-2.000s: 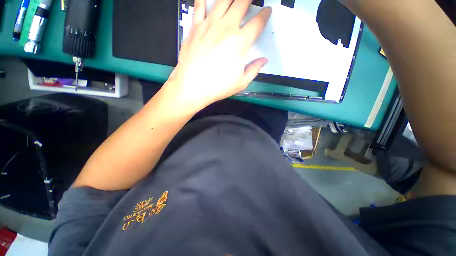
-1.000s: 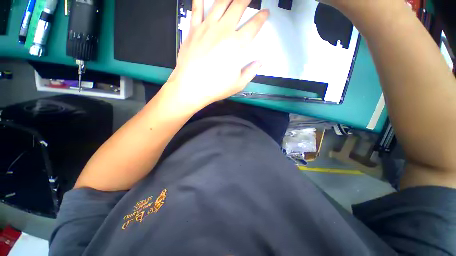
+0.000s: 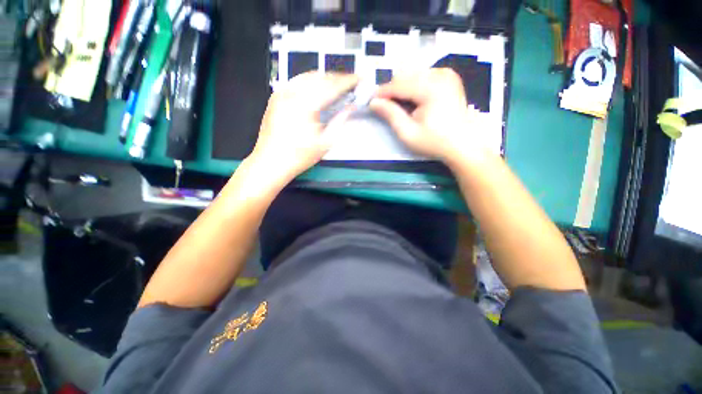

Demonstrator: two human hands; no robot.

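The laptop base housing (image 3: 499, 127) lies in front of me, covered by a white backing sheet (image 3: 481, 135) with black square openings and a large round black area. My left hand (image 3: 296, 121) is over its left half, thumb and fingers curved around a small greyish clear thing (image 3: 337, 106), blurred, possibly the screw cup. My right hand (image 3: 432, 111) is over the middle, its thumb and fingertips close together near that thing. Whether the right fingers hold anything is too blurred to tell.
The electric screwdriver (image 3: 185, 96) lies left of a black pad (image 3: 237, 115), beside pens and markers (image 3: 151, 77). A paper label (image 3: 79, 50) is at far left. On the green mat (image 3: 539, 165) at right are a cooling fan (image 3: 593, 71), a red bag (image 3: 596, 23) and, beyond, a device with a white panel (image 3: 683, 181).
The view has shifted, showing more of the bench. My left hand was spread flat on the sheet and now curves around the small thing. My right hand has come into view over the sheet.
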